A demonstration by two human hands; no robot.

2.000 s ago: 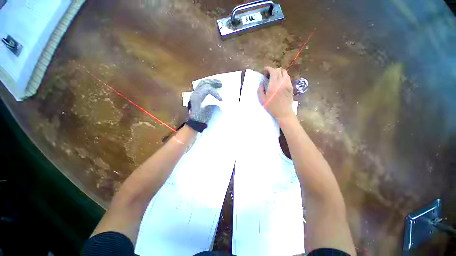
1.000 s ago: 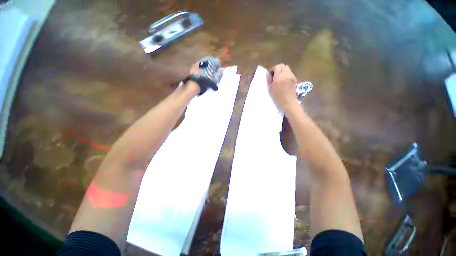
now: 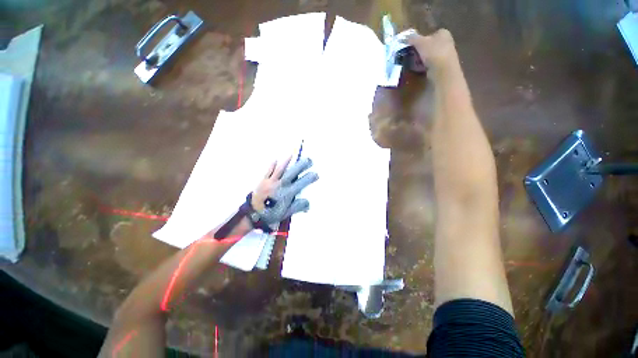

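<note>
Two white cut panels lie side by side, touching or overlapping in the upper part, with narrow gaps at the top and lower middle. Layered edges show under the left panel's lower end. My gloved left hand lies on the panels near their inner edges, palm down, fingers spread. My bare right hand is at the panels' upper right edge, fingers closed on a shiny spring clamp. Whether its jaws grip the cloth is unclear. Another clamp sits at the right panel's bottom edge.
A steel weight with a handle lies at upper left, another at lower right. A blue-grey metal plate is at right. A pale stack lies at far left on the brown table. Red laser lines cross my left arm.
My left hand has moved from the panels' top end down to their middle and spread open. My right hand has moved outward onto the clamp. The panels' upper parts, apart a second ago, now meet.
</note>
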